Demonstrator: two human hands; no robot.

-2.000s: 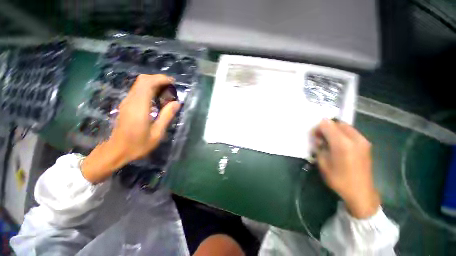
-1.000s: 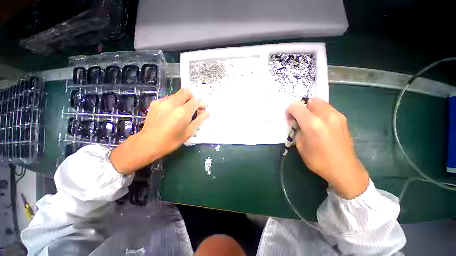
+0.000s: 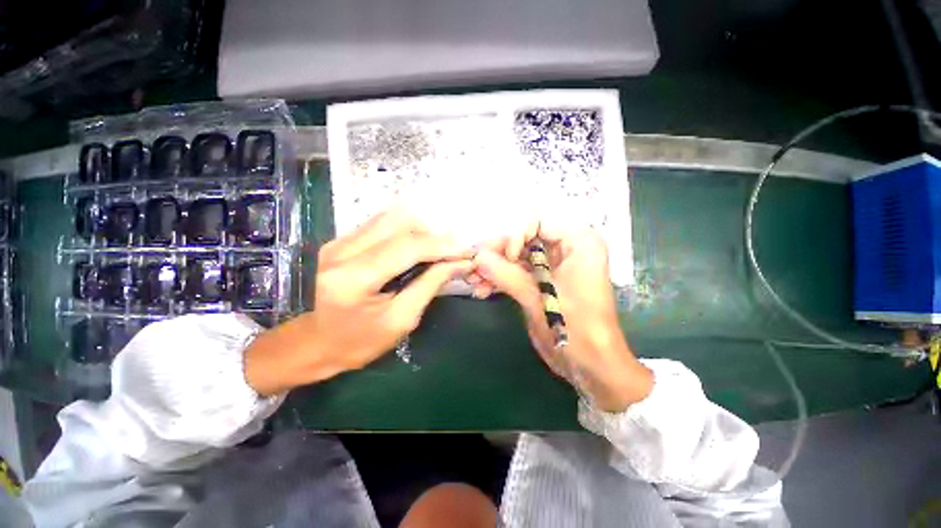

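Observation:
My left hand holds a dark housing, mostly hidden between thumb and fingers, over the front of the white parts tray. My right hand holds the black and tan suction pen. Its fingertips meet the left fingertips, and the pen's tip is hidden. Small dark metal parts lie in the tray's right compartment. Finer grey-brown parts lie in the left one. A few loose silvery parts lie on the green mat below my left hand.
A clear blister tray with rows of black housings is at left, another at the far left edge. A grey-white slab is behind the parts tray. A blue pump box stands far right, with a clear looping hose.
My right hand has moved left from the tray's right side, and its fingertips now meet my left hand's. The view has shifted right, showing more of the blue box.

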